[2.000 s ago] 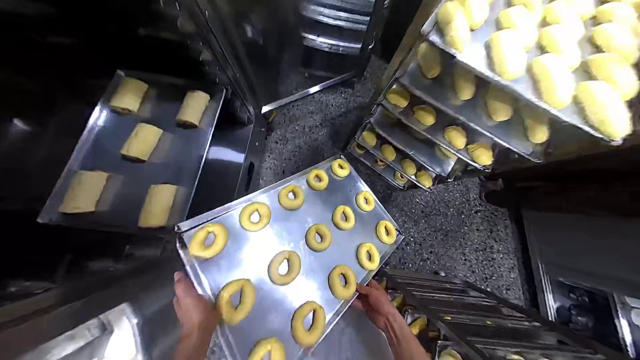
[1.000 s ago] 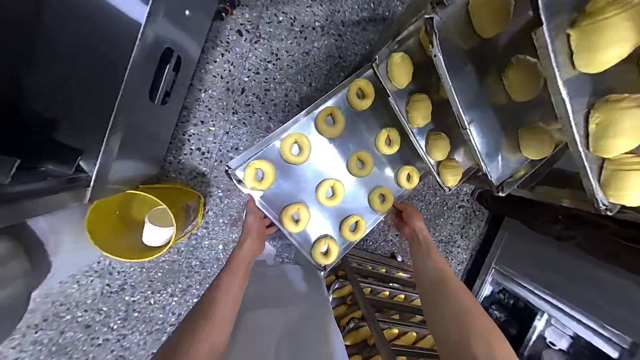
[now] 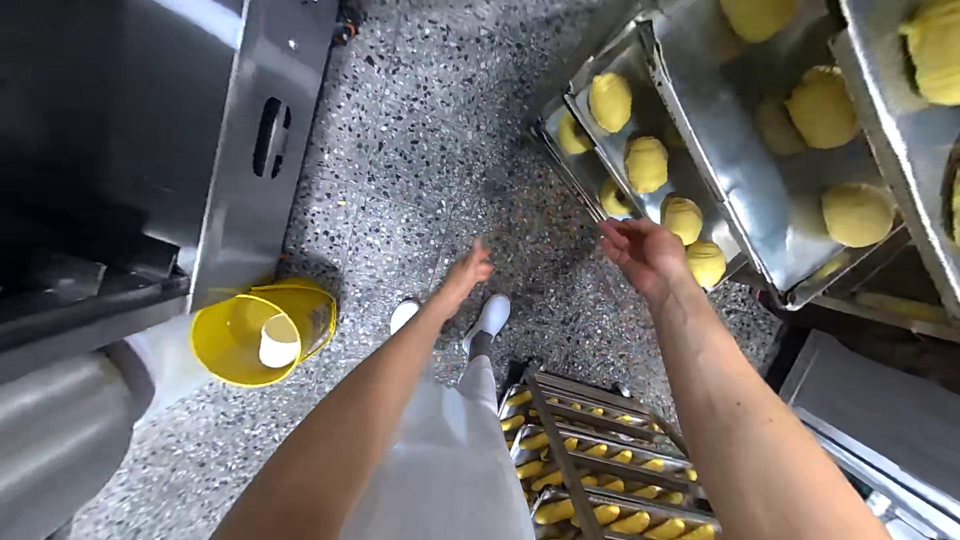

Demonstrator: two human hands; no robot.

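Observation:
Over the speckled floor, my left hand is empty, its fingers apart and a little blurred. My right hand is beside the near edge of the lower metal trays in the rack at the right, fingers loosely bent; whether it touches an edge I cannot tell. The lowest visible tray bears ring-shaped dough, partly hidden by the tray above it. That upper one carries rounded yellow dough pieces. Larger trays with more dough pieces stand higher up at the right.
A yellow bucket stands on the floor at the left, below a steel cabinet panel with a slot. Near my legs is another rack with trays of elongated dough. A grey metal unit is at the lower right.
The tray of dough rings that both hands held has left them; ring dough now shows low in the right rack. Both hands have let go, and the left is away from the rack.

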